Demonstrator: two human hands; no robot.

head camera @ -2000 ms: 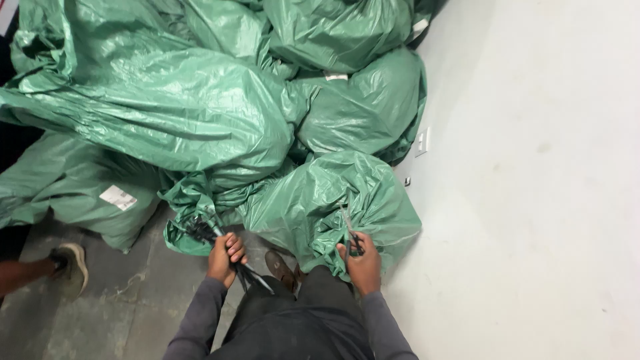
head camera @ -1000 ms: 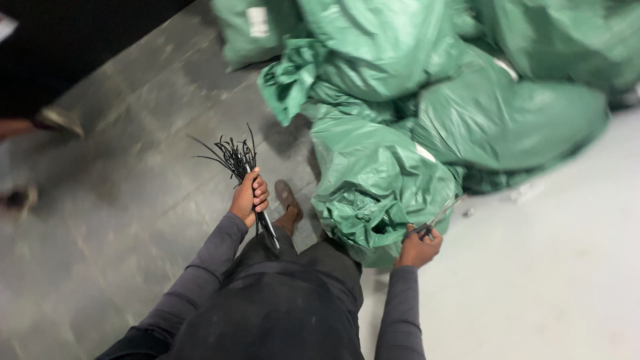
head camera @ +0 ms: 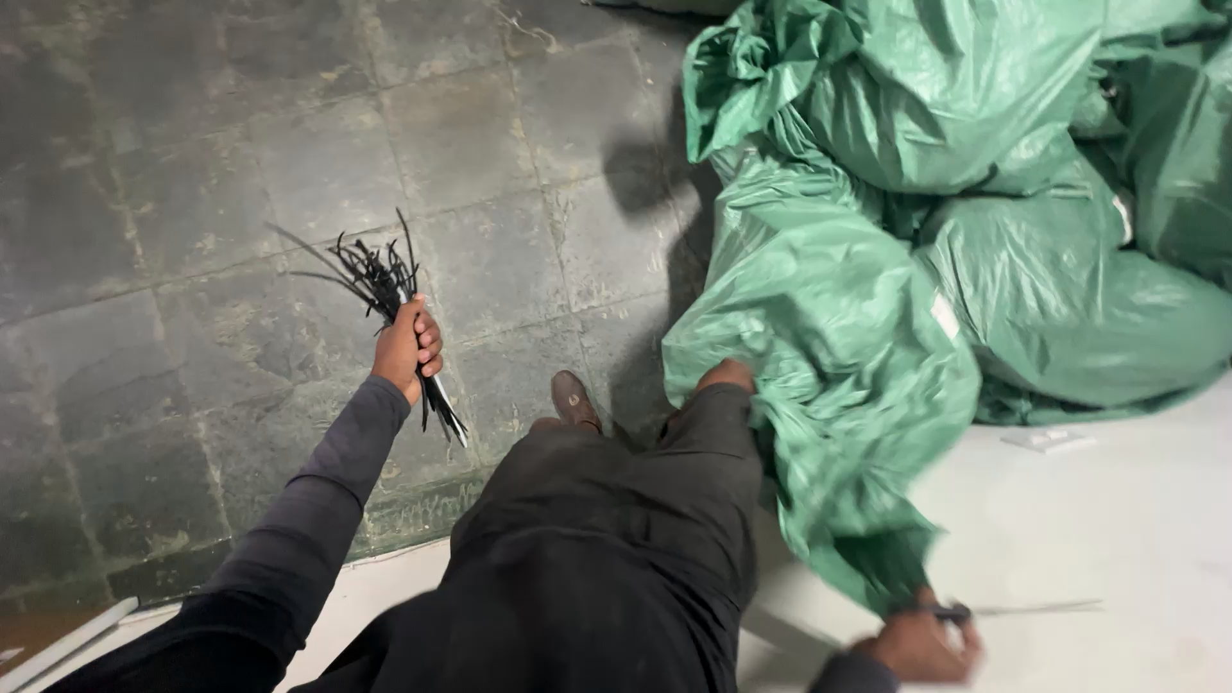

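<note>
My left hand [head camera: 412, 348] is closed around a bundle of black cable ties [head camera: 375, 274], whose ends fan out above the fist, with a few white ones among them. Low on the right, my right hand [head camera: 926, 640] grips a tool with a dark handle and a long thin blade [head camera: 1035, 608], blurred, probably scissors. The same hand is at the pulled-out edge of a green plastic sack [head camera: 837, 366], and seems to hold it. That sack bulges beside my right leg and carries a white label [head camera: 944, 316].
More full green sacks [head camera: 1068, 289] are heaped at the upper right. Grey stone tiles [head camera: 462, 144] cover the floor on the left, and a white surface [head camera: 1107, 500] lies on the right. My shoe [head camera: 576, 399] stands beside the near sack. A pale strip [head camera: 82, 645] lies at the lower left.
My right hand has moved away from the near sack's top, and part of the sack now stretches out toward it. My left hand still holds the bundle. The view has swung left.
</note>
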